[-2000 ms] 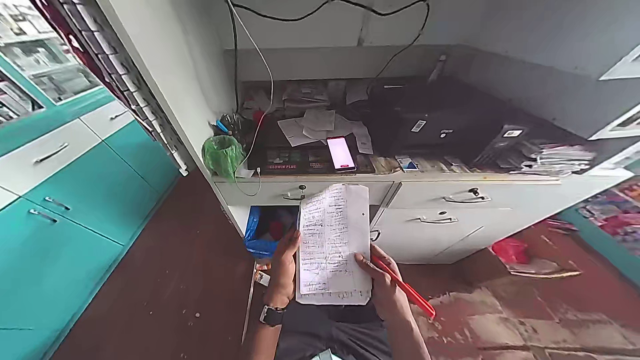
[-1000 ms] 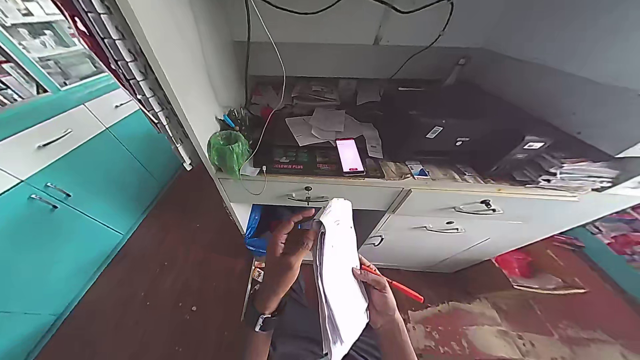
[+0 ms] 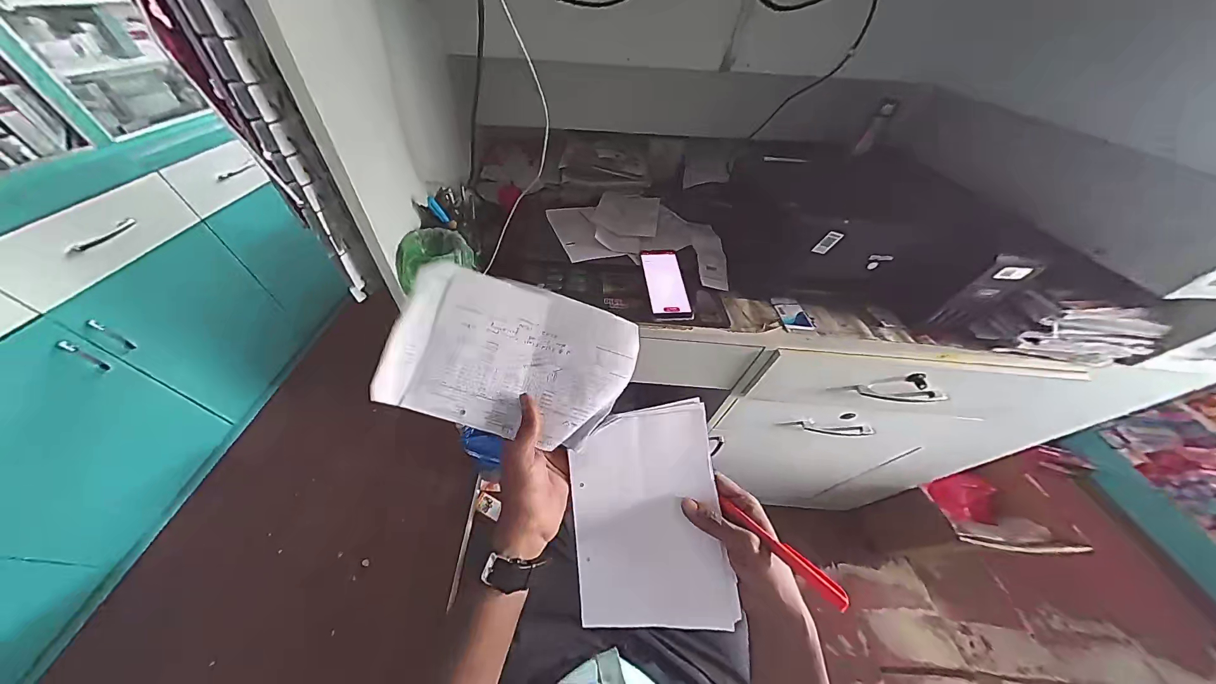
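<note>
My left hand (image 3: 534,484), with a watch on its wrist, grips some handwritten sheets (image 3: 513,356) by their lower edge, thumb on top. These sheets are raised to the left and slightly curled. In my right hand (image 3: 746,537) is a stack of blank white paper (image 3: 655,522) above my lap, held at its right edge. A red pen (image 3: 788,556) also lies in that hand, pointing down to the right. Punched holes show along the stack's left side.
Ahead is a cluttered counter with a lit phone (image 3: 667,285), loose papers (image 3: 627,223), a black printer (image 3: 855,218) and a green container (image 3: 432,255). Drawers (image 3: 855,380) are below its edge. A teal cabinet (image 3: 123,380) stands left, and a red plastic bag (image 3: 964,499) lies at right.
The handwritten sheets, earlier together with the rest in my hands, are now apart at the left in my left hand. Blank paper shows in my right hand, which still has the red pen.
</note>
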